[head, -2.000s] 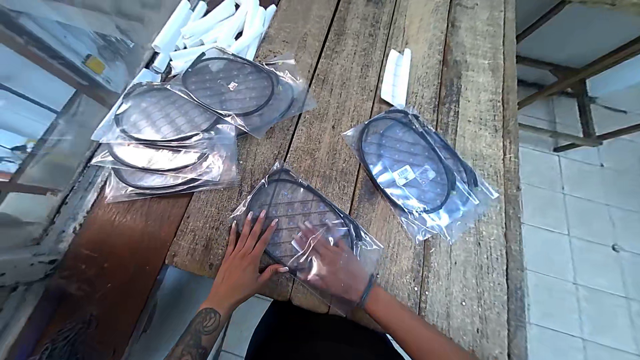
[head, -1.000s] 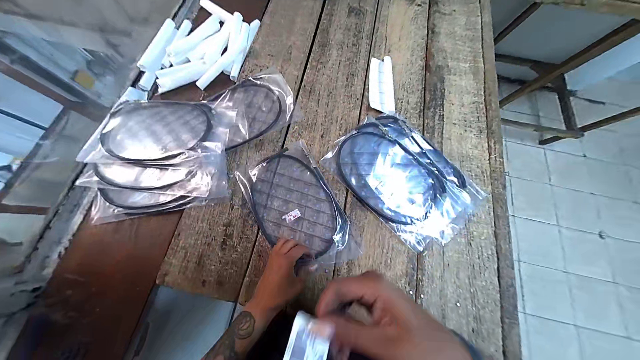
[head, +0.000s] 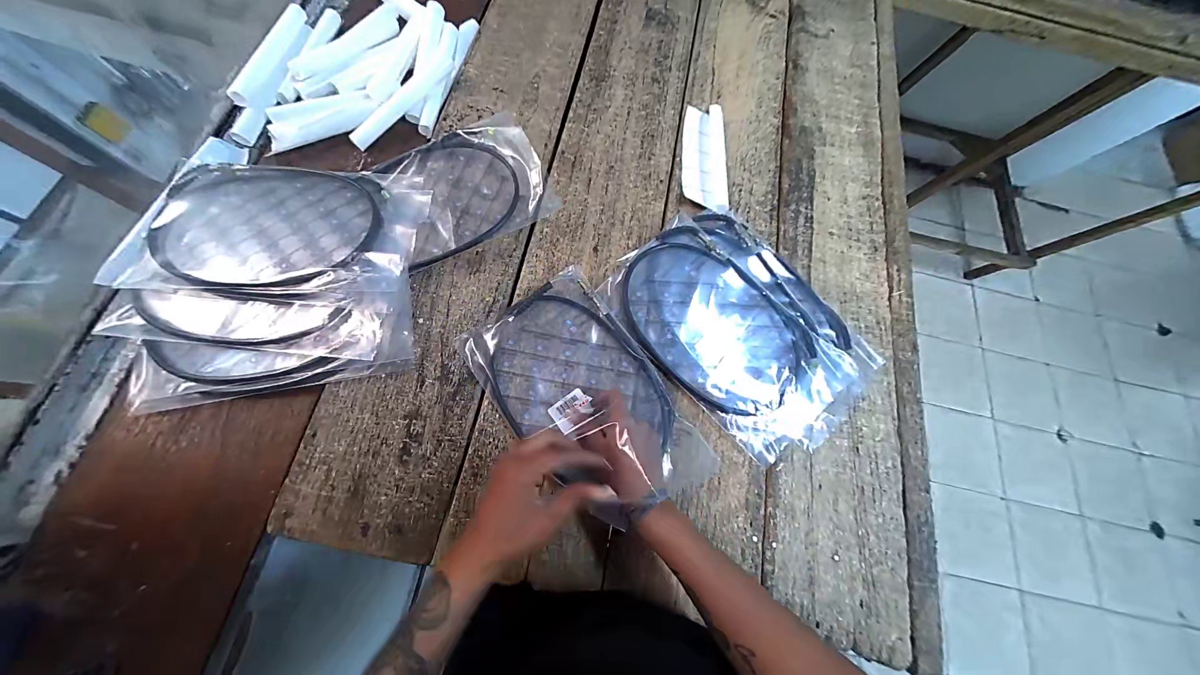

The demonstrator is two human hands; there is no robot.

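Note:
A clear plastic bag with a coiled black cable [head: 525, 352] lies on the planks in front of me, a small white printed label [head: 570, 410] showing at its middle. My right hand [head: 623, 450] is inside the bag's near end, under the film, with the fingers beside the label. My left hand [head: 539, 478] is at the bag's near edge, its fingers bent and blurred; whether it pinches the film I cannot tell. Touching this bag on the right is a stack of similar bagged cables [head: 712, 328].
More bagged black cables [head: 262, 225] are piled at the left, one bag [head: 469, 192] partly beneath. White rolled tubes [head: 366, 70] lie heaped at the top left. White label strips [head: 704, 155] sit beyond the right stack. The wooden table's right edge [head: 905, 375] borders a tiled floor.
My right hand, which held a small white piece at the near edge a second ago, is now inside the bag. My left hand has moved from the bag's lower left corner to its near opening.

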